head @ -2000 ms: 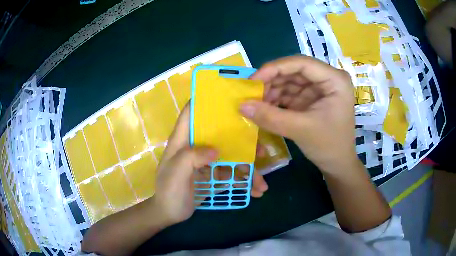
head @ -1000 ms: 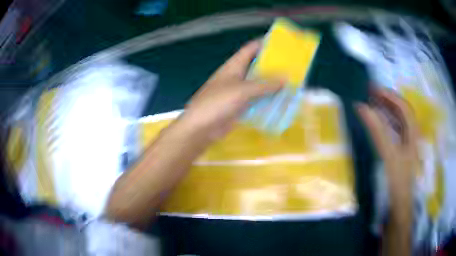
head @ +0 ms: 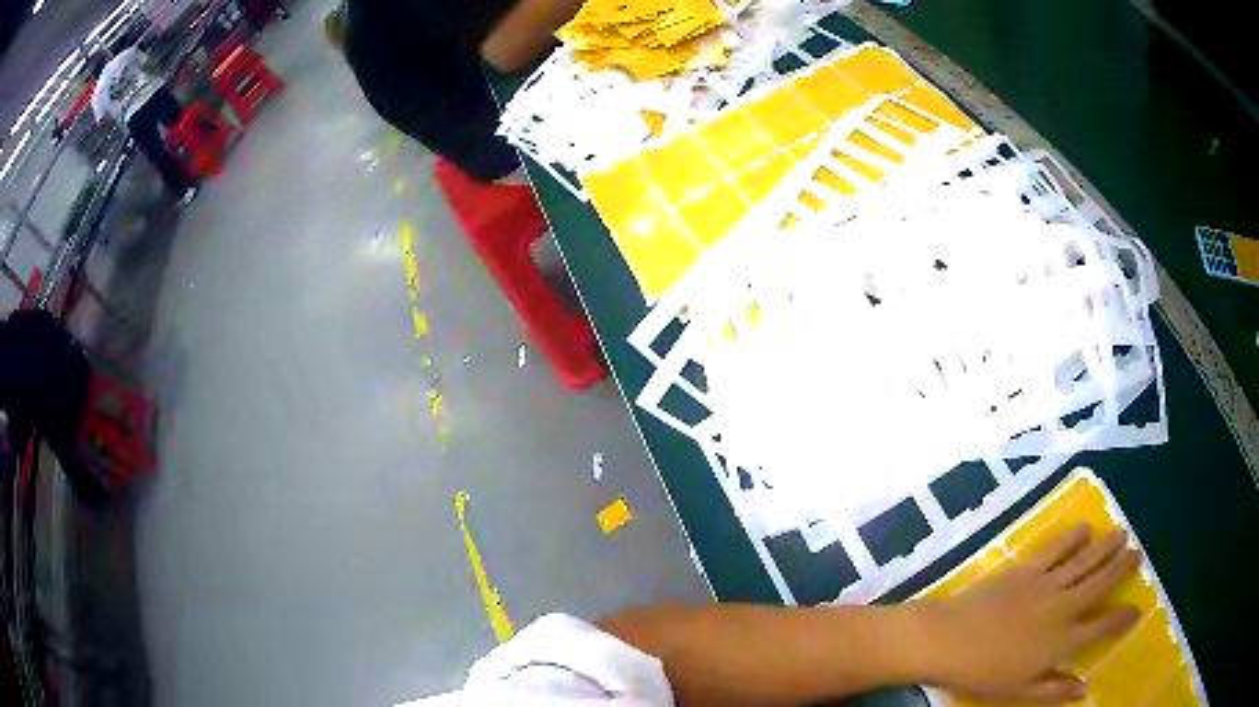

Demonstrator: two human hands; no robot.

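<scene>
My left hand [head: 1029,622] lies palm down on the sticker sheet [head: 1153,656] with rows of yellow pieces, at the bottom right. Its fingers are apart and no phone frame shows in it. The sheet is partly hidden by the hand and cut off by the picture's bottom edge. My right hand is not in view. A light-blue phone front frame with a yellow upper part [head: 1226,256] lies at the right edge, cut off by it.
White waste lattice [head: 911,359] is heaped beside the sheet. Beyond lie another sticker sheet [head: 718,159] and yellow scraps [head: 642,35]. A person in dark clothes [head: 421,76] is near a red stool [head: 518,269]. A yellow piece [head: 615,517] lies on the floor.
The view has swung left to the aisle. My left hand has let go of the phone frame and rests on the sheet. My right hand has gone out of view.
</scene>
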